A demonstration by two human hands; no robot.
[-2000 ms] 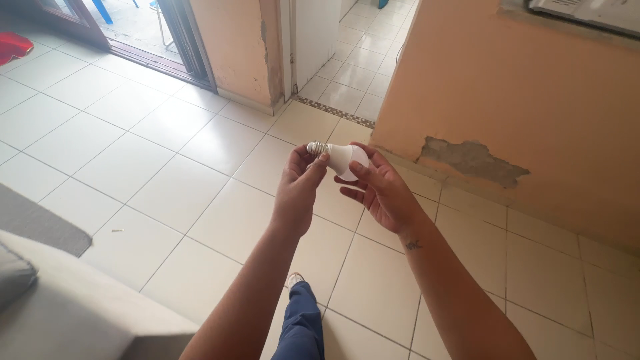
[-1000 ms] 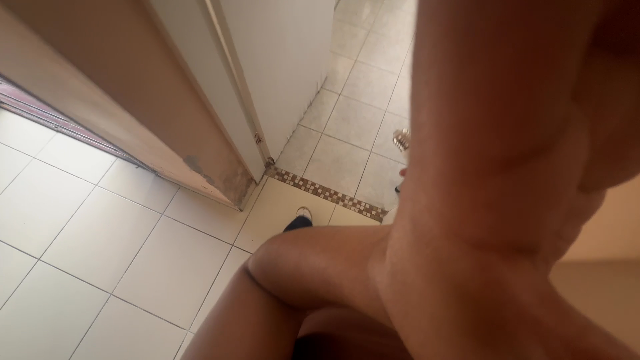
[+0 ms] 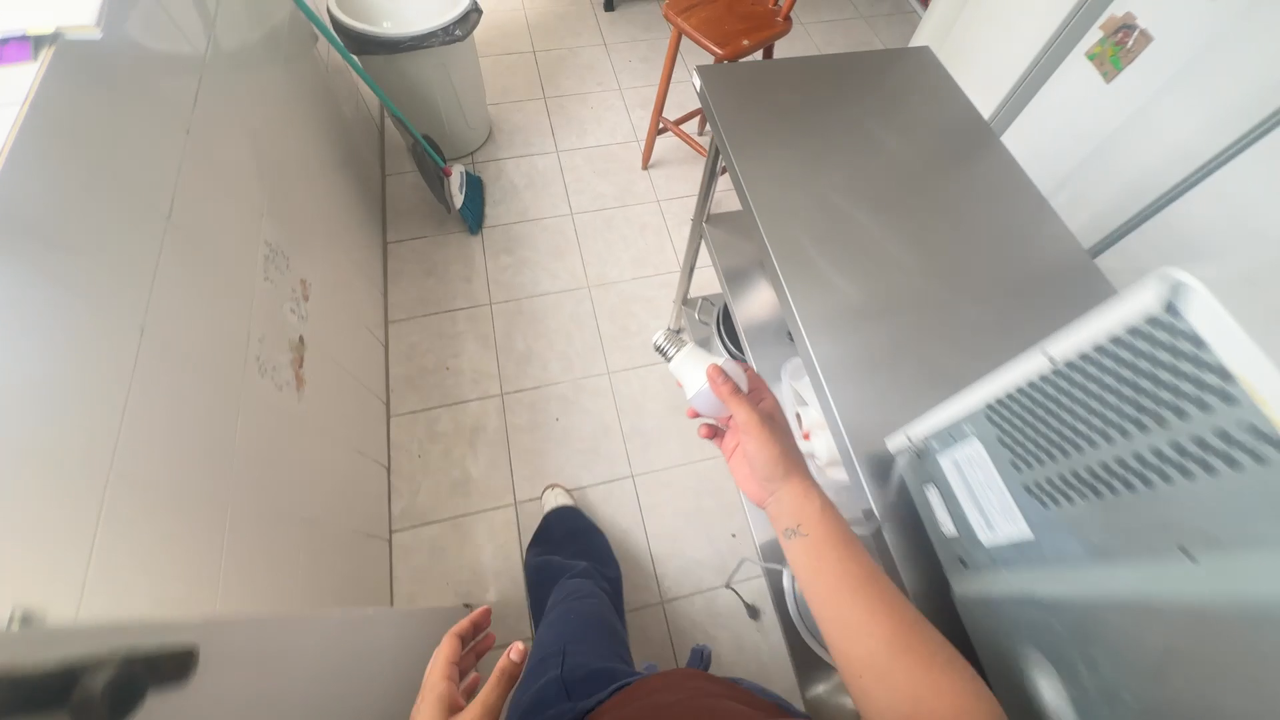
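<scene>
My right hand grips a white LED light bulb by its rounded end, with the metal screw base pointing up and left. The bulb is beside the long edge of a stainless steel table. At the bottom of the view, my left hand holds nothing, its fingers apart, near a grey panel with a dark handle. My leg in blue trousers shows between the hands.
A lined bin and a broom with teal bristles stand by the left wall. A wooden stool is beyond the table. A grey-white vented appliance is at right; a cable hangs below the table's lower shelf.
Two seconds ago both hands were on the bulb; now only my right hand holds it. The view has moved from the room with the doorway to one with a steel table.
</scene>
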